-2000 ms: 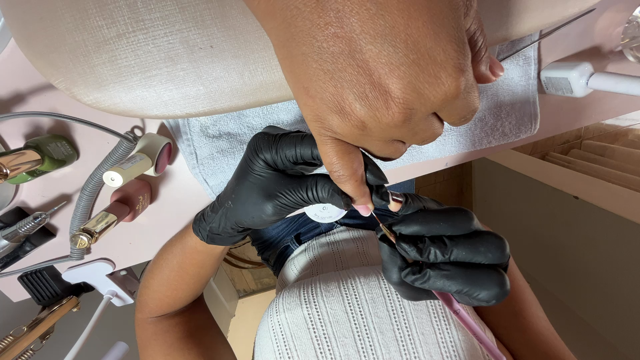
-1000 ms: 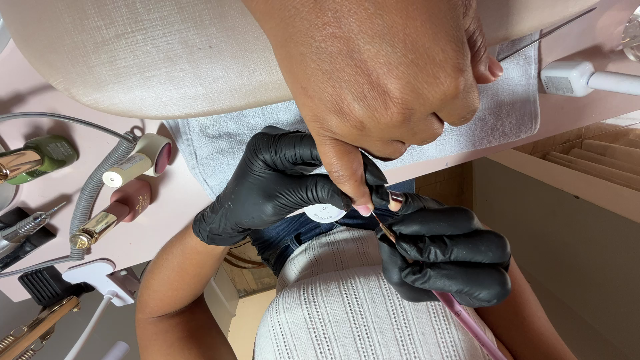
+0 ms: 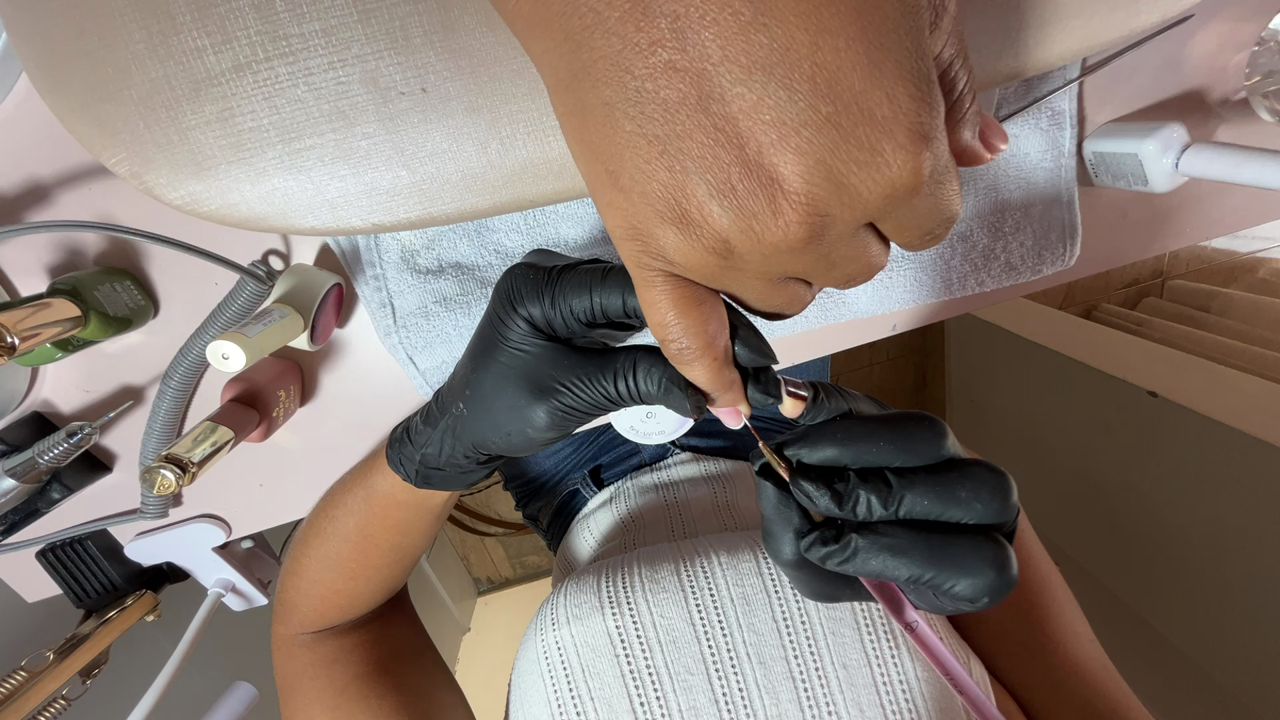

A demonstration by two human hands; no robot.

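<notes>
My left hand (image 3: pixel 560 365), in a black glove, grips a finger (image 3: pixel 700 345) of another person's hand (image 3: pixel 760 150), which reaches in from the top. My right hand (image 3: pixel 890 505), also black-gloved, holds a thin nail brush with a pink handle (image 3: pixel 930 650). The fine brush tip (image 3: pixel 750 430) meets or nearly meets the pink nail (image 3: pixel 728 415) of that finger. Between the gloves shows a fingertip with a shiny brown nail (image 3: pixel 793 390); whose it is, I cannot tell. Below my left fingers is a round white lid or label (image 3: pixel 652 424), partly hidden.
A light towel (image 3: pixel 1010 230) and a beige armrest cushion (image 3: pixel 330 110) lie on the pink table. At left are a green bottle (image 3: pixel 105 300), a cream bottle (image 3: pixel 255 338), a pink bottle (image 3: pixel 270 395), a coiled cord (image 3: pixel 185 400) and a nail drill handpiece (image 3: pixel 50 465). A white bottle (image 3: pixel 1135 157) lies at right.
</notes>
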